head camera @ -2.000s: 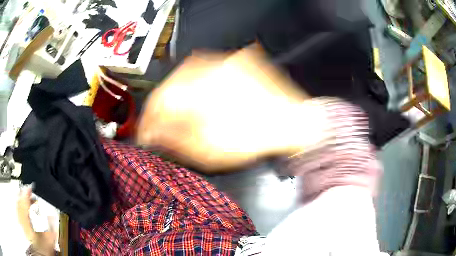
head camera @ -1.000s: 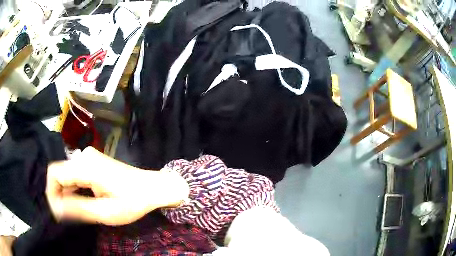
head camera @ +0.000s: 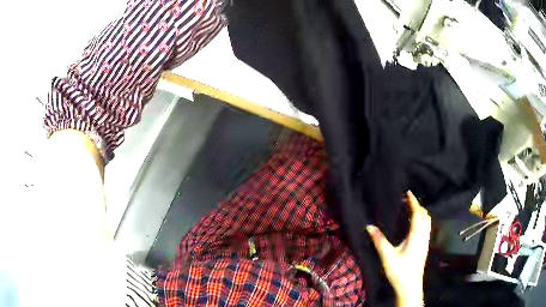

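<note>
A large black cloth [head camera: 389, 126] hangs from the top edge down across the sewing table's edge and over my lap. Its upper part lies by the sewing machine's needle area. My right hand [head camera: 404, 252] is at the lower right, cut off by the bottom edge. Its thumb and one finger are spread apart against the black cloth, and its other fingers cannot be made out. My left arm in a striped sleeve cover reaches up to the top edge. My left hand is out of the picture.
A white sewing machine [head camera: 455, 36] stands at the upper right. Red scissors [head camera: 510, 238] lie in a pale tray at the right edge. The wooden table edge [head camera: 239, 103] crosses above my checked apron [head camera: 239, 240]. More black cloth lies at the bottom right.
The view has swung left, from the black heap and stool to the machine table. My right hand is now against the black cloth at the lower right. My left arm has come into view.
</note>
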